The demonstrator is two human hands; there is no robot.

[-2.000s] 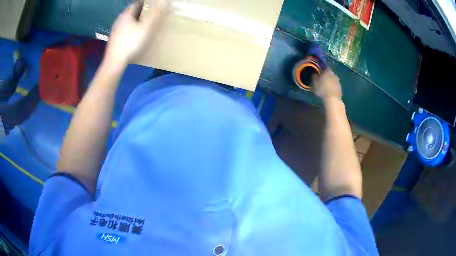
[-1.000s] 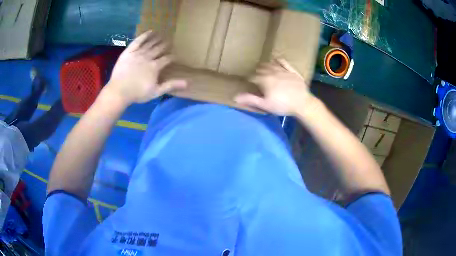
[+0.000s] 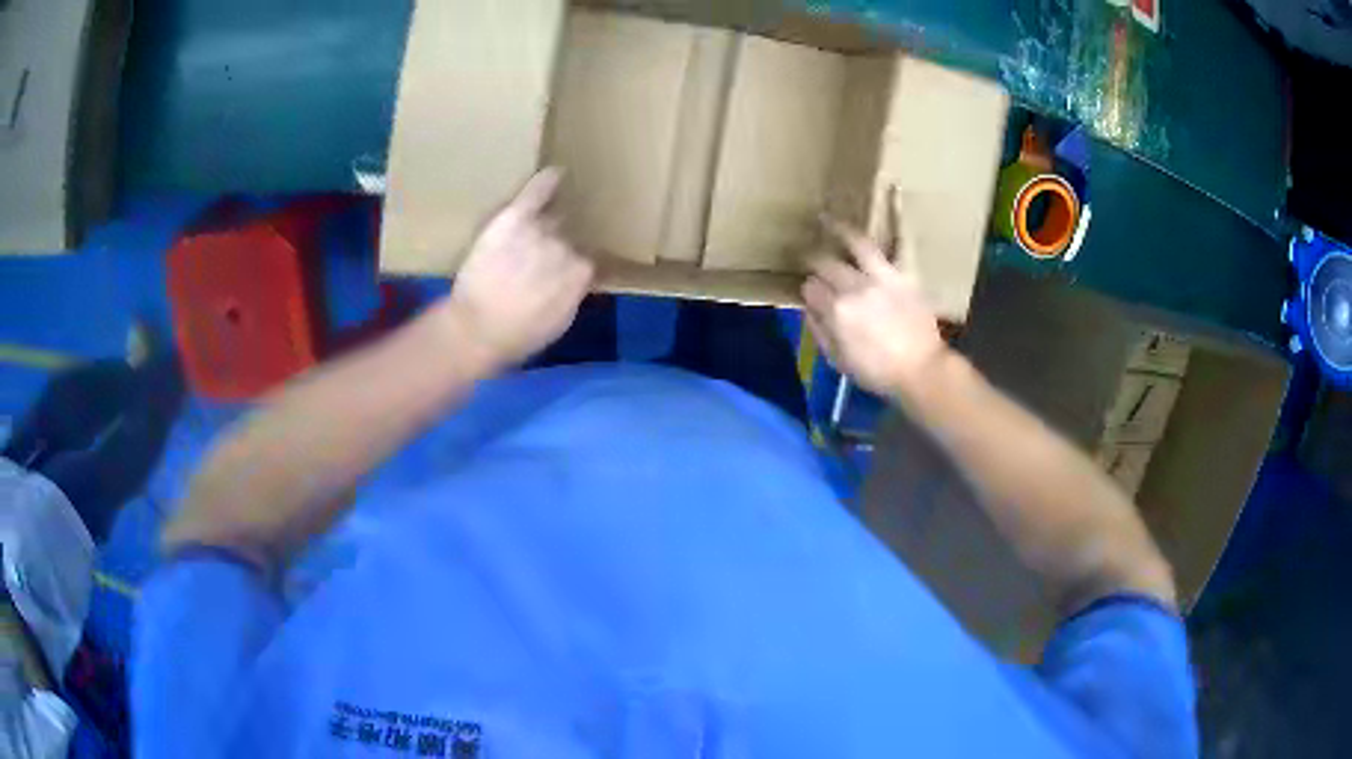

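Observation:
An open, empty brown carton (image 3: 697,141) lies on the dark green bench in front of me, its opening facing up and its side flaps spread left and right. My left hand (image 3: 522,274) is at the near left corner, fingers over the rim. My right hand (image 3: 875,304) is at the near right corner, fingers on the rim and the right flap. Both hands hold the carton's near edge. The tape dispenser (image 3: 1045,212), with an orange ring, rests on the bench to the right, untouched.
Another brown carton (image 3: 37,134) sits at the far left of the bench. A red stool (image 3: 237,304) stands on the blue floor at left. A large master carton (image 3: 1238,452) with small cartons inside stands below the bench at right. A round blue fan-like thing (image 3: 1327,309) is at far right.
The taped carton surface has given way to the carton's open side. My right hand has let go of the tape dispenser and moved to the carton. The flaps are now spread wider.

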